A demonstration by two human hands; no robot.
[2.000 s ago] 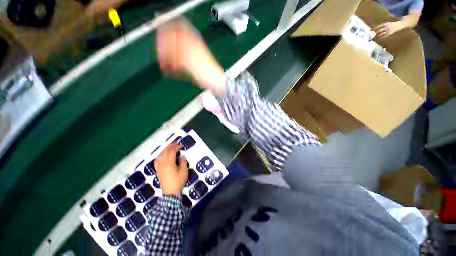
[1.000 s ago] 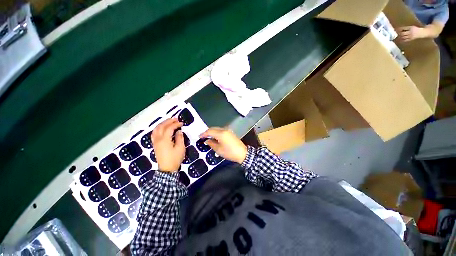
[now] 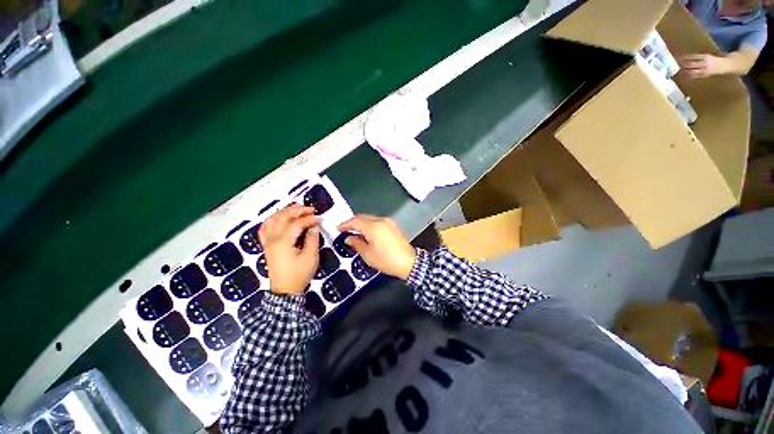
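Observation:
The white sticker sheet (image 3: 136,315) with rows of black face stickers (image 3: 223,259) lies before me on the dark green worktop. My left hand (image 3: 291,248) rests on its upper right part, fingers bent over the stickers; whether it grips one is hidden. My right hand (image 3: 378,244) is at the sheet's right edge, thumb and fingertips close together at a black sticker (image 3: 344,244); I cannot tell if the sticker is lifted. The crumpled white cloth (image 3: 411,148), with a bit of pink, lies beyond my right hand, untouched.
The green conveyor belt (image 3: 212,127) curves behind a pale metal edge. A large open carton (image 3: 649,153) with white units stands at right, with a person's hand (image 3: 701,65) at it. Bagged sticker sheets (image 3: 72,415) lie lower left. A clear bag of parts is upper left.
My right hand has come back from over the belt to the sheet's right edge. The white camera and yellow tool have left view. In the last second my hands have barely moved.

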